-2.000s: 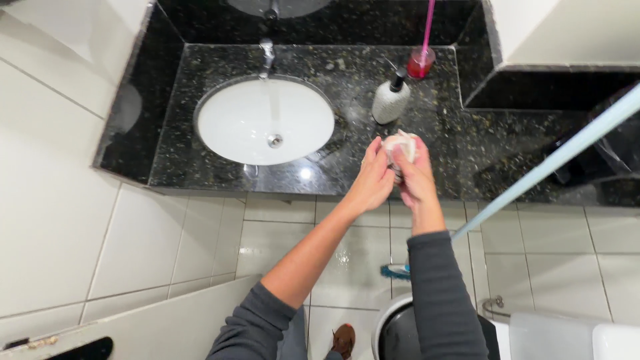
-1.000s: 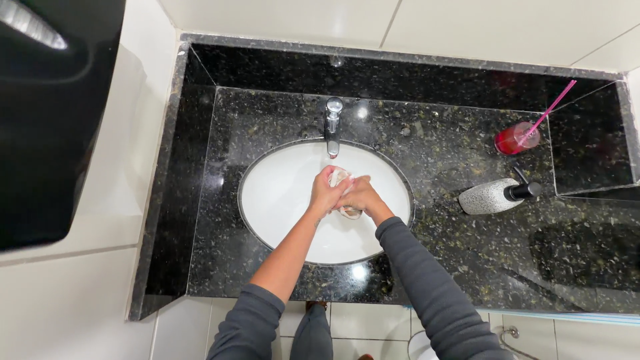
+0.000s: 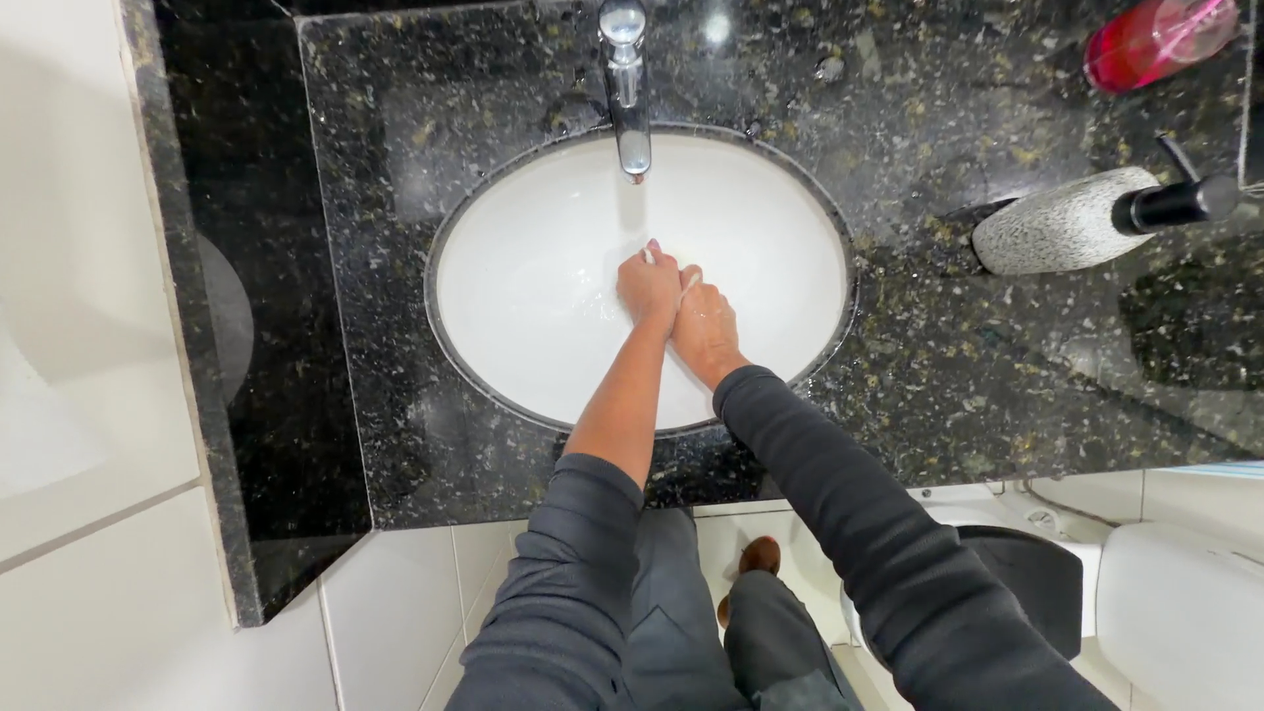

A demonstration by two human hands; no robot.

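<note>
Both hands are together over the white oval sink basin [image 3: 523,296], below the chrome faucet [image 3: 628,99]. My left hand [image 3: 649,286] is closed around part of a small white cloth [image 3: 690,284], and a bit of it shows at the fingertips. My right hand [image 3: 707,321] touches the left one on its right side, with its fingers curled on the same cloth. Most of the cloth is hidden inside the hands. The skin of the right hand looks wet.
On the dark granite countertop [image 3: 987,395] a speckled soap dispenser [image 3: 1066,222] with a black pump stands right of the basin. A red container [image 3: 1150,44] is at the back right. A granite side panel [image 3: 267,296] borders the left; a toilet [image 3: 1180,602] is below right.
Two seconds ago my hands were right of the basin, in front of the soap dispenser; a second ago they were in the basin under the faucet. The view has moved closer to the basin.
</note>
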